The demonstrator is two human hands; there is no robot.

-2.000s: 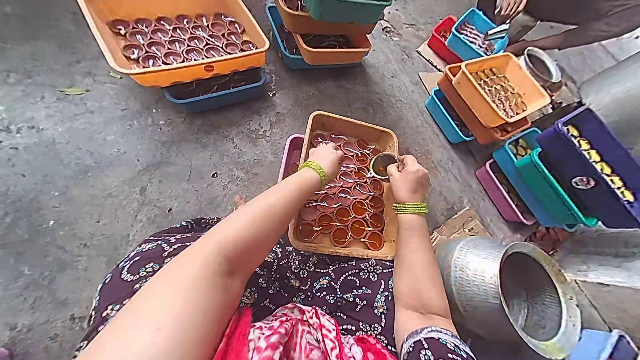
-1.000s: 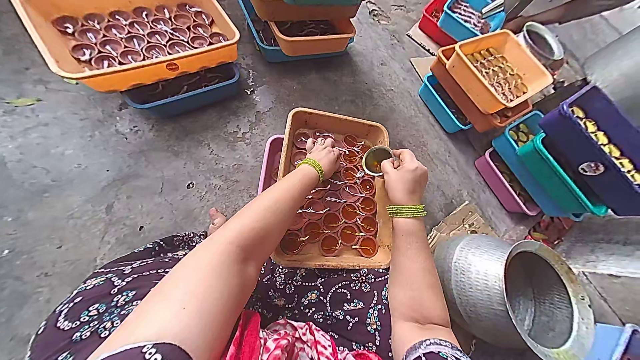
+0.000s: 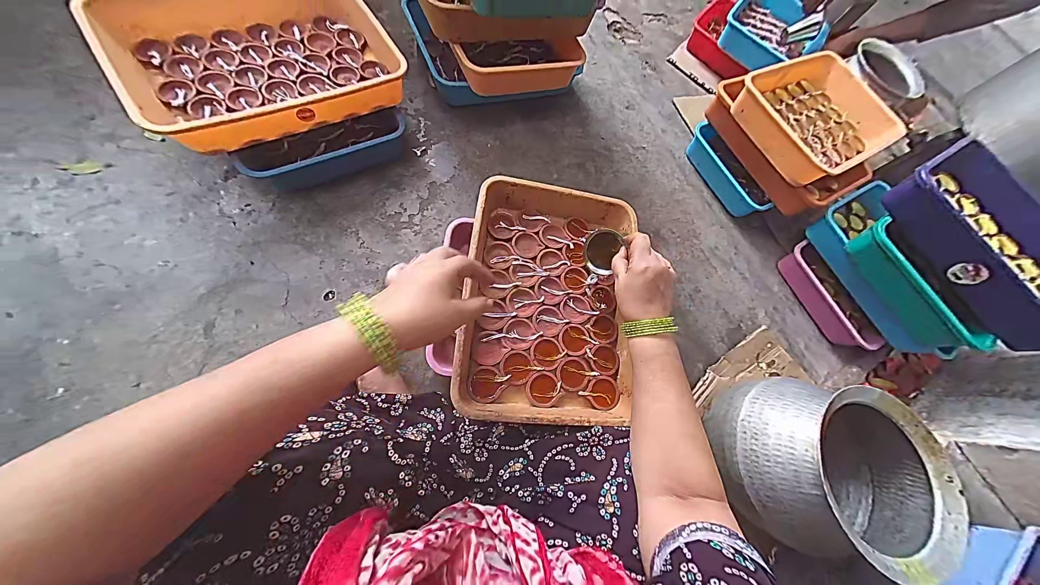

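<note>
An orange plastic tray sits before me, holding rows of small clay lamps with white cotton wicks. Lamps in the near rows and along the right side hold orange-brown liquid; many at the upper left look dry. My right hand grips a small metal cup of dark liquid over the tray's right side. My left hand is at the tray's left edge, fingers apart and slightly blurred, with nothing seen in it. A pink tray shows beneath the orange one.
A stacked orange tray of lamps stands at upper left, more stacked trays at top centre. Coloured trays are stacked at right. A large metal pot lies tilted beside my right arm. Another person's arm reaches in at top right.
My left hand has moved left, from over the lamps to the tray's left edge. My right hand still holds the cup over the right side.
</note>
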